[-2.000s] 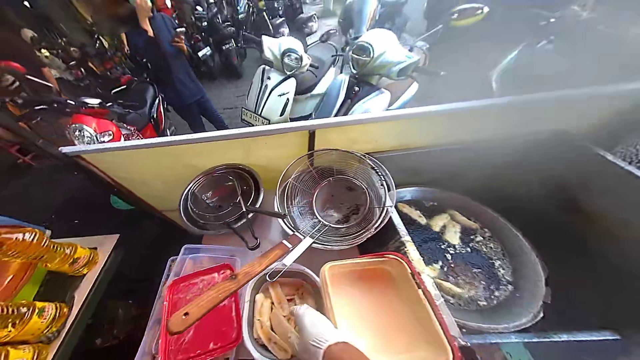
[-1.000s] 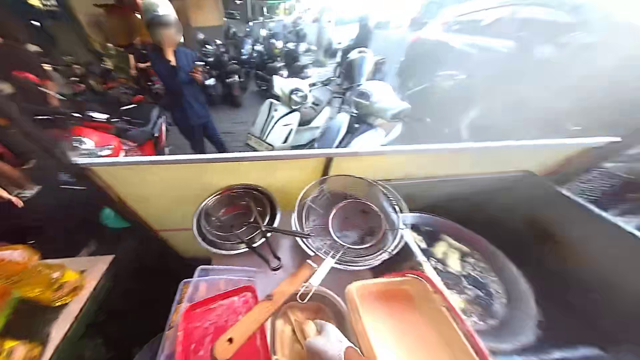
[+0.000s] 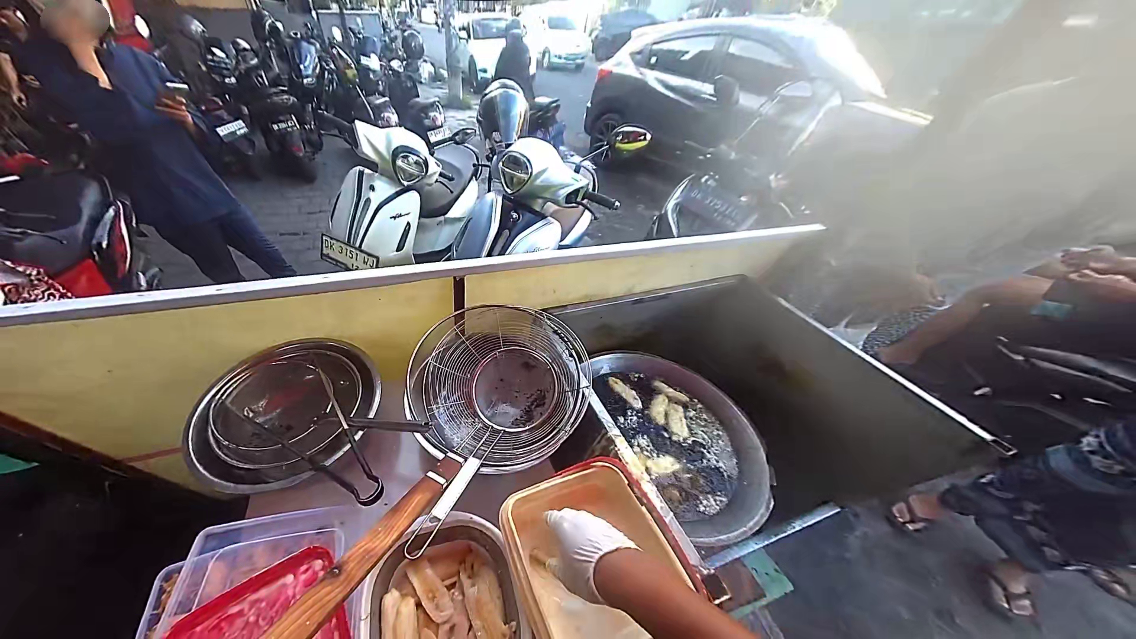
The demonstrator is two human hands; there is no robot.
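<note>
My right hand [image 3: 586,550], in a white glove, is down in a rectangular plastic tub [image 3: 524,506] of pale batter. Its fingers are partly hidden, with a pale piece of food just visible beside them. My left hand is out of view. Left of the tub, a metal bowl [image 3: 382,593] holds peeled banana pieces [image 3: 432,590]. Pale battered pieces [image 3: 658,413] fry in dark bubbling oil in a large wok [image 3: 761,479] on the right. A wire strainer [image 3: 515,386] with a long wooden handle [image 3: 355,555] rests over a round basin behind the bowl.
Metal tongs [image 3: 364,488] lie across a steel bowl [image 3: 200,444] with a sieve at the left. Clear plastic containers [image 3: 257,537] and a red lid [image 3: 266,599] are at lower left. A yellow panel [image 3: 133,373] and dark metal guard [image 3: 852,426] border the stall; people stand beyond.
My gloved right hand has moved right, from the metal bowl of banana pieces into the batter tub. The view has shifted to the right.
</note>
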